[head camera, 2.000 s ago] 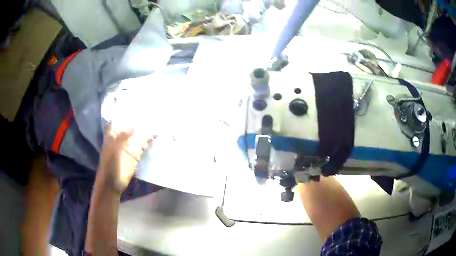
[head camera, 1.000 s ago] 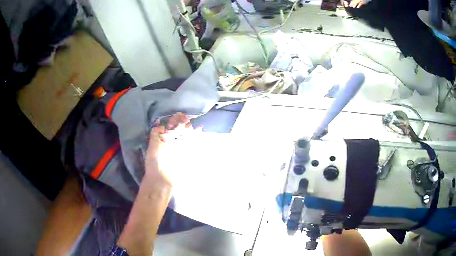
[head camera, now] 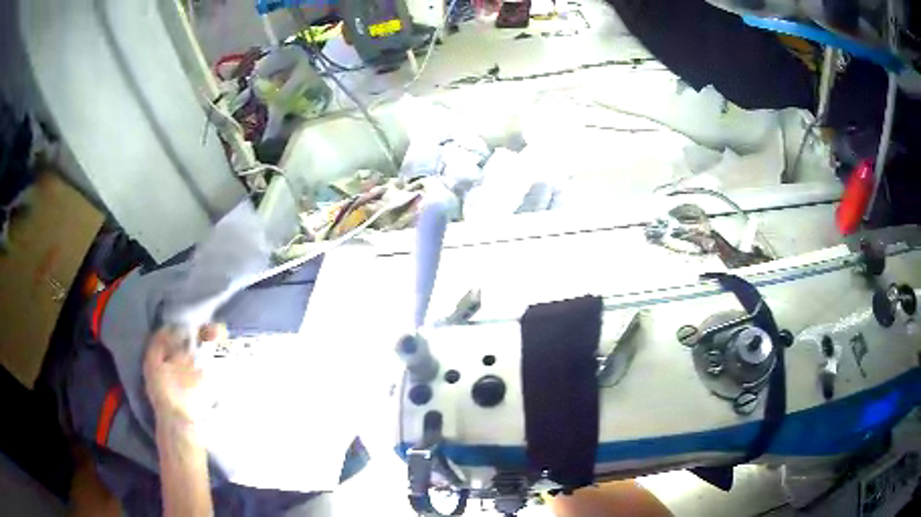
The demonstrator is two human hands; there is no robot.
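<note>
My left hand point(head camera: 180, 372) is at the left, partly washed out by the lamp glare, with its fingers closed on the edge of the grey cloth point(head camera: 227, 257), whose pale corner stands up above the hand. The grey jacket cloth with orange trim point(head camera: 107, 416) lies in a heap left of the hand. The white sewing machine head point(head camera: 656, 374) with a blue stripe and dark band fills the lower right. My right hand is hidden behind the machine head; only a bit of its forearm shows at the bottom edge. The needle area is not visible.
A blue-grey rod point(head camera: 430, 252) stands up at the head's left end. Behind are cloth scraps point(head camera: 369, 210) in a trough and a coiled cable with a brown bundle point(head camera: 707, 230). Cardboard point(head camera: 45, 273) is at far left, a pale post point(head camera: 121, 121) beside it. A red object point(head camera: 856, 199) hangs at right.
The view has shifted to the right, so the machine head and jacket appear further left. The raised pale cloth corner now stands closer above my left hand.
</note>
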